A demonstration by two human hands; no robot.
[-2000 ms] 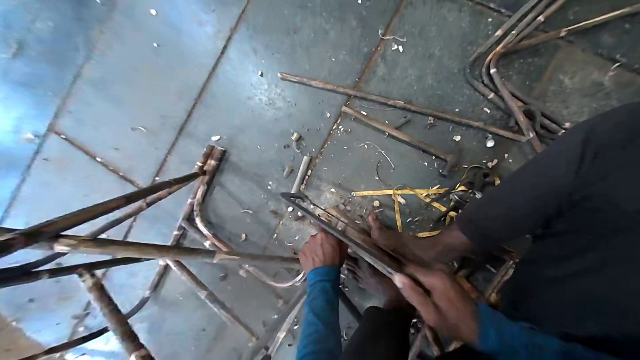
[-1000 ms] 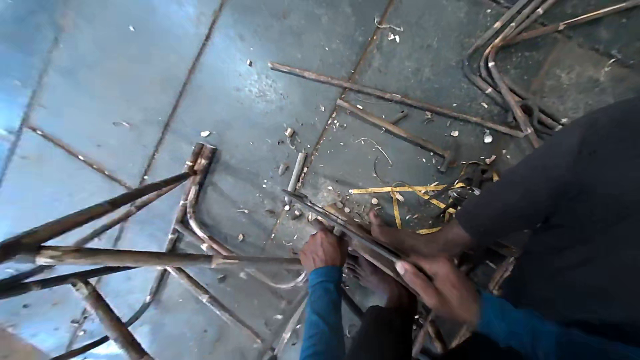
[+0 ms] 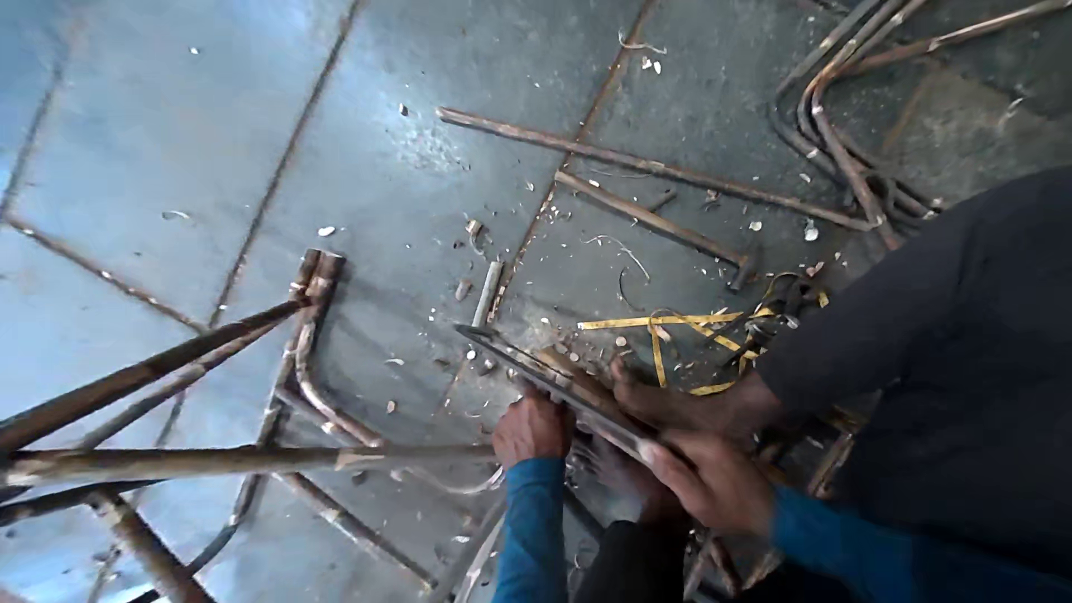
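My right hand (image 3: 712, 477) is closed around the near end of a hacksaw (image 3: 553, 385), whose long frame slants up to the left. Beneath and beside the saw lies a wooden piece (image 3: 586, 381), close to my bare feet (image 3: 678, 402). My left hand (image 3: 533, 429) grips the right end of a cane pole (image 3: 402, 456), just left of the saw. This pole reaches to the left edge of the view, among other joined poles. The exact point where the blade meets the wood is hidden.
A hammer (image 3: 662, 222) and a long stick (image 3: 653, 167) lie on the tiled floor beyond my feet. Yellow measuring tape (image 3: 662, 321) is tangled beside my foot. Bent canes (image 3: 821, 92) stand at upper right. A short grey rod (image 3: 488, 293) and scattered offcuts lie ahead of the saw.
Both hands keep their grips close to the same place. The saw has shifted slightly along its slant. The floor items have not plainly moved.
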